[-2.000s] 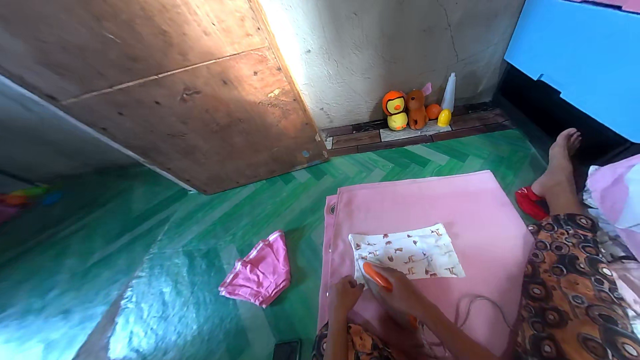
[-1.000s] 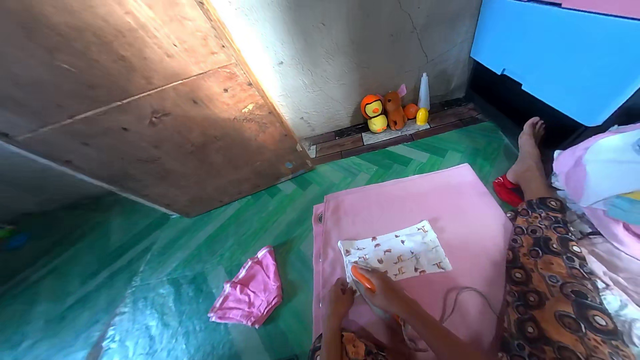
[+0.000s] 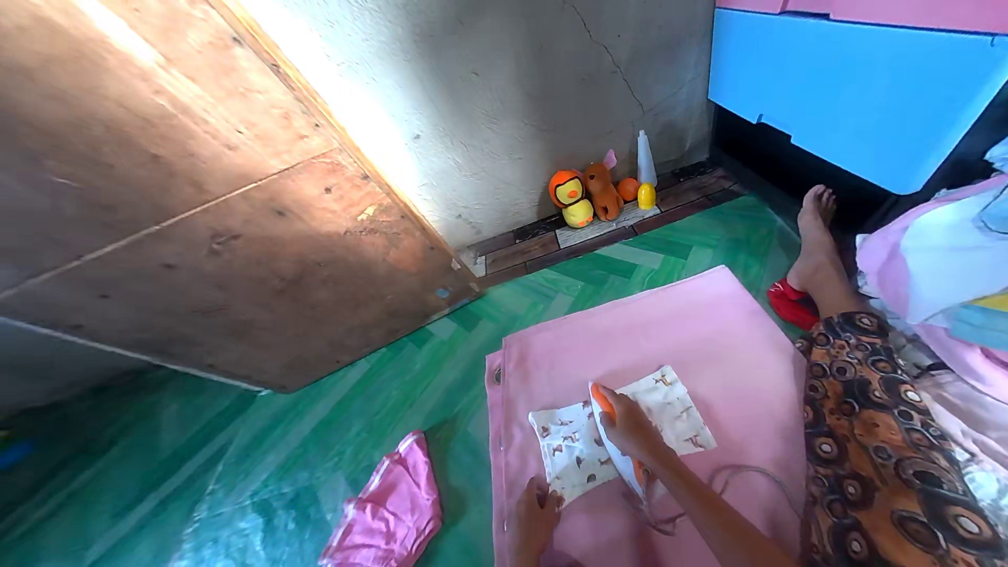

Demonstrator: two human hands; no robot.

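Observation:
A white printed cloth lies flat on a folded pink fabric spread over the floor. My right hand grips the handle of a white and orange clothes iron, which rests across the middle of the printed cloth. The iron's grey cord trails over the pink fabric to the right. At the cloth's lower left corner is my left hand, its fingers bent at the edge; whether they pinch the cloth is not clear.
Crumpled pink shiny underpants lie on the green floor at left. Plush toys and a white bottle stand by the wall. My patterned-clad leg borders the fabric, with piled clothes beyond. A wooden panel leans at upper left.
The iron in my right hand has moved from the cloth's left part to its middle. My left hand has stayed near the lower left corner.

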